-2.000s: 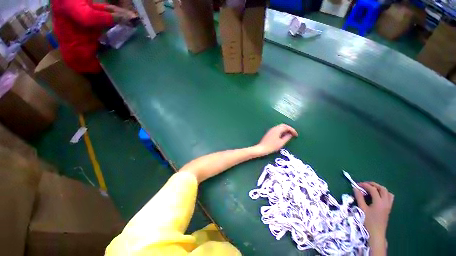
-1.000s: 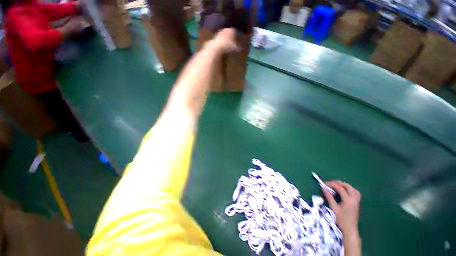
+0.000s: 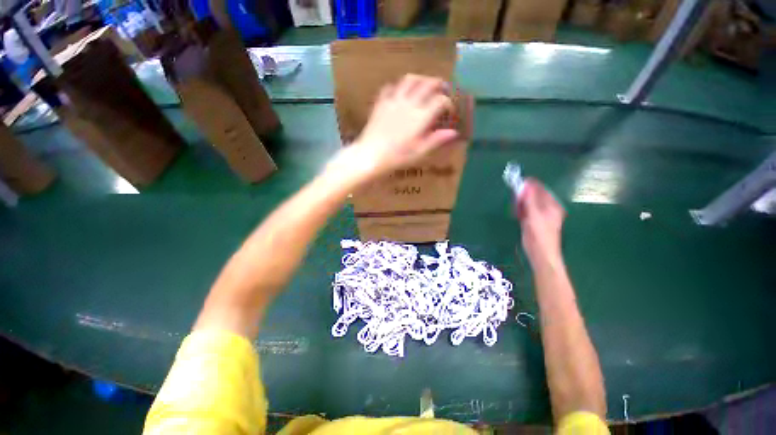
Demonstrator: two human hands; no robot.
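Note:
A brown carton printed "FAN" (image 3: 407,204) stands in front of me with its plain top flap (image 3: 374,64) raised behind the mouth. My left hand (image 3: 413,123) is over the carton's mouth, in front of the flap, with bent fingers; its grip on the carton is unclear. A white tangled cable pile (image 3: 417,293) lies on the green table at the carton's near side. My right hand (image 3: 540,212) is to the right of the carton, blurred, and holds a small white cable loop (image 3: 514,177) at its fingertips. The carton's inside is hidden.
Other cartons stand at the left (image 3: 217,115), one farther left (image 3: 119,115). A crumpled white wrapper (image 3: 276,64) lies on the far ledge (image 3: 544,68). Grey metal posts (image 3: 664,55) slant at the right. A small pale scrap (image 3: 645,216) lies on the green table (image 3: 655,297).
My view has turned right. The FAN carton now stands just behind the pile, with my left hand over it. My right hand has moved from beside the pile up beside the carton, still holding the cable.

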